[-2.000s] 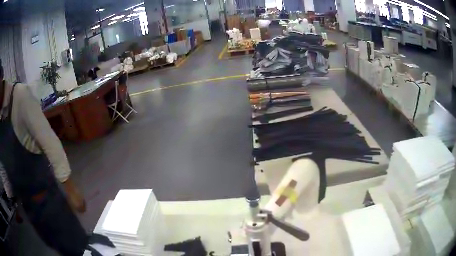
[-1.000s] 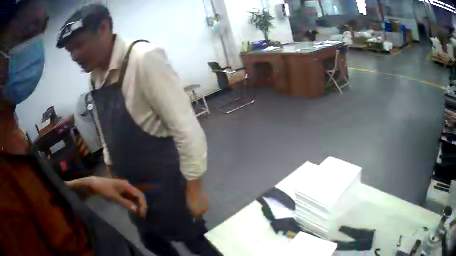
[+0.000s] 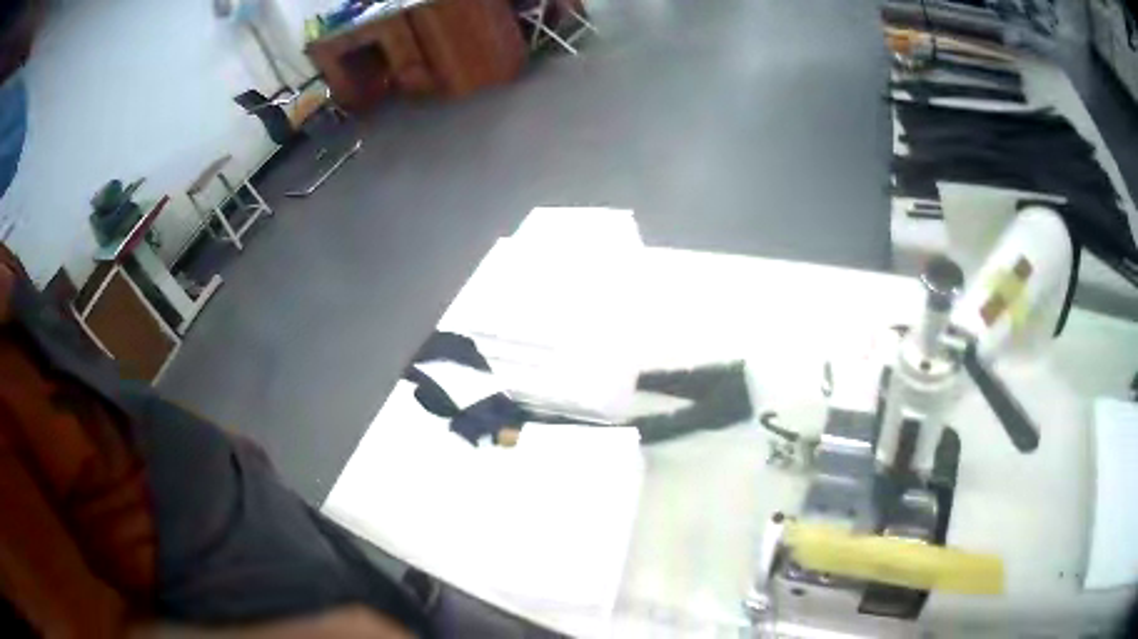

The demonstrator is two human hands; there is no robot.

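The bench machine stands at the right, with a silver column (image 3: pixel 924 375) under a dark round cap, a grey lever (image 3: pixel 1005 402) slanting down right and a cream arm (image 3: pixel 1048 281) with a brown and yellow patch. A yellow strip (image 3: pixel 892 558) lies across its front. A stack of white panels (image 3: pixel 549 293) stands left of the machine, its layers washed out by glare. More white panels (image 3: pixel 537 512) lie nearer the front. Black scraps (image 3: pixel 693 397) lie between stack and machine. Neither of my hands is in view.
Another person in an orange sleeve (image 3: pixel 56 499) and dark apron is close at the left; a blurred skin-coloured part shows at the bottom edge. White panels (image 3: pixel 1114 499) are at the right edge. Black strips (image 3: pixel 998 156) lie behind. A brown desk (image 3: pixel 431 56), chair and stool stand beyond.
The view swung left, then down and partly back right, bringing the machine and near panels into view. The capped, aproned person seen a second ago is out of view.
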